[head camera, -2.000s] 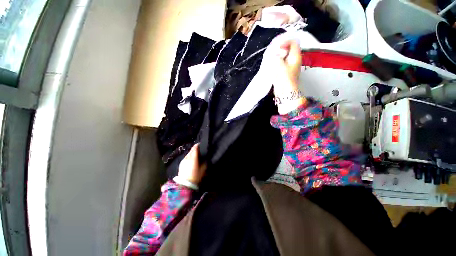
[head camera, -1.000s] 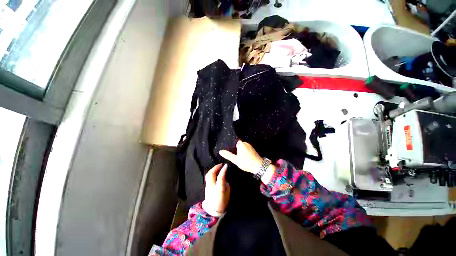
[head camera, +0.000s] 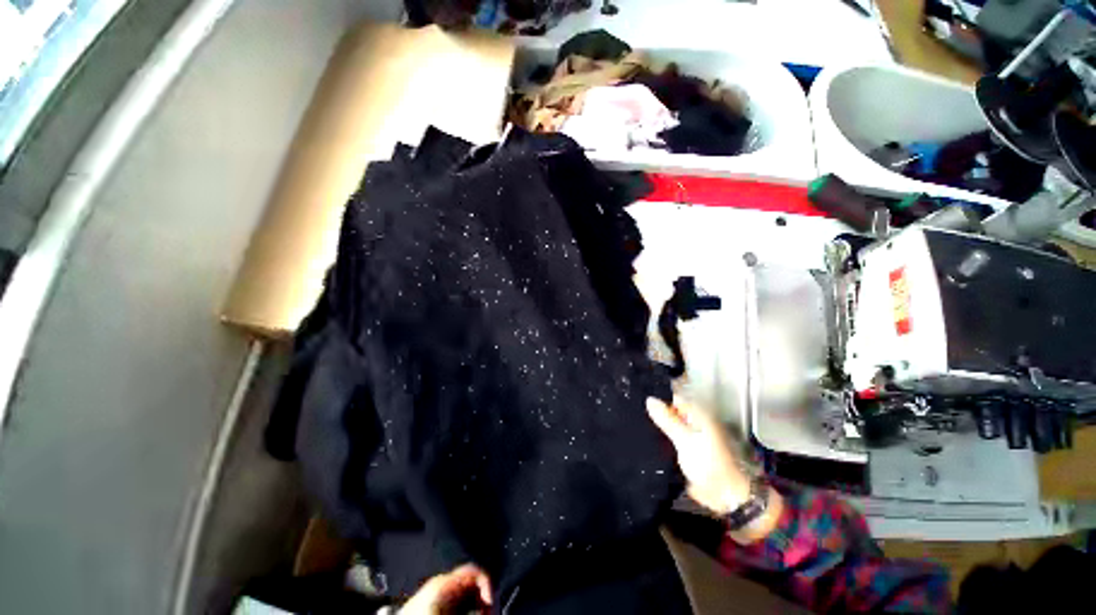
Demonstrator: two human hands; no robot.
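Observation:
A large heap of black fabric with white specks (head camera: 481,324) lies between the side surface and the machine, hanging down toward my lap. My right hand (head camera: 701,454) is at the heap's right edge, its fingertips against the cloth; whether it pinches the cloth is unclear. My left hand (head camera: 447,593) is at the bottom of the picture, partly cut off, at the heap's lower edge; its hold is unclear. The overlock machine (head camera: 962,312), with a white front and a dark top, stands to the right.
A narrow black strip (head camera: 675,322) lies on the white table (head camera: 709,246) beside the heap. Two white bins (head camera: 787,120) with mixed cloth are behind the table's red edge (head camera: 733,192). A pale brown side surface (head camera: 289,228) is at the left, beside the grey wall (head camera: 132,312).
The black cloth is spread wider, with its speckled face covering the heap. My hands have moved apart, the right toward the machine, the left down to the picture's edge. The view has shifted.

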